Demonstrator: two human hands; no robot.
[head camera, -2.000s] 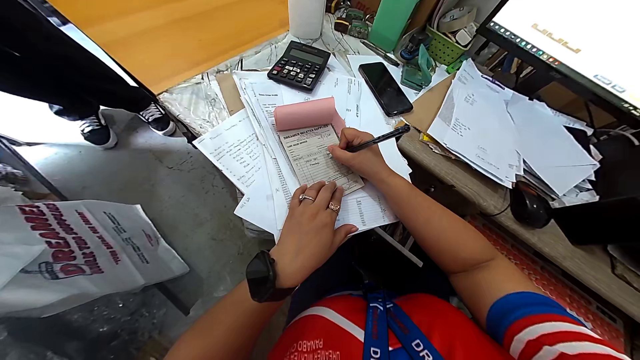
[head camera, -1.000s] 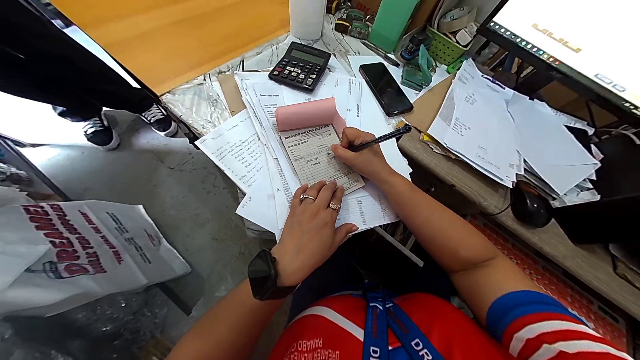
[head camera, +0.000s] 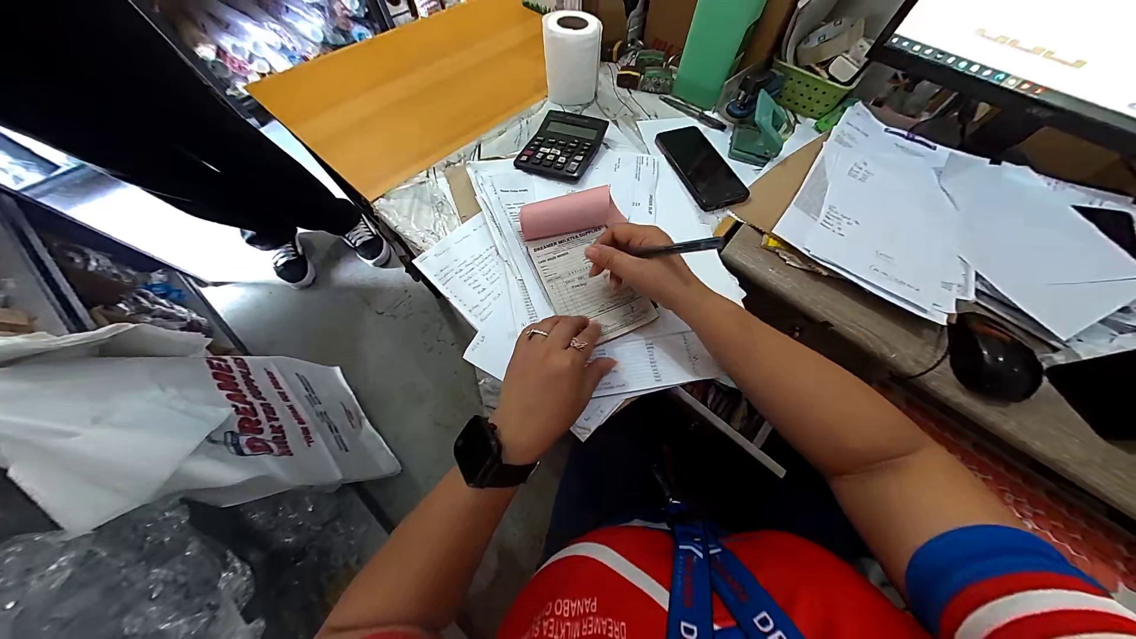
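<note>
A receipt pad (head camera: 581, 288) lies tilted on a stack of loose papers, its pink sheet (head camera: 568, 213) folded back over the top edge. My right hand (head camera: 646, 266) grips a black pen (head camera: 679, 248) above the pad's upper right part; the fingers hide the pen's tip. My left hand (head camera: 555, 373) rests flat, fingers slightly apart, on the pad's lower left edge and the papers below it. Just beyond the pad sits a black calculator (head camera: 562, 145). A black smartphone (head camera: 702, 168) lies on papers to the upper right.
A paper roll (head camera: 571, 58) stands behind the calculator. More papers (head camera: 887, 222), a computer mouse (head camera: 994, 357) and a monitor (head camera: 1021, 53) are at the right, near a green basket (head camera: 809, 89). A printed plastic bag (head camera: 293, 417) is at the left. A person's shoes (head camera: 291, 263) show beyond the desk.
</note>
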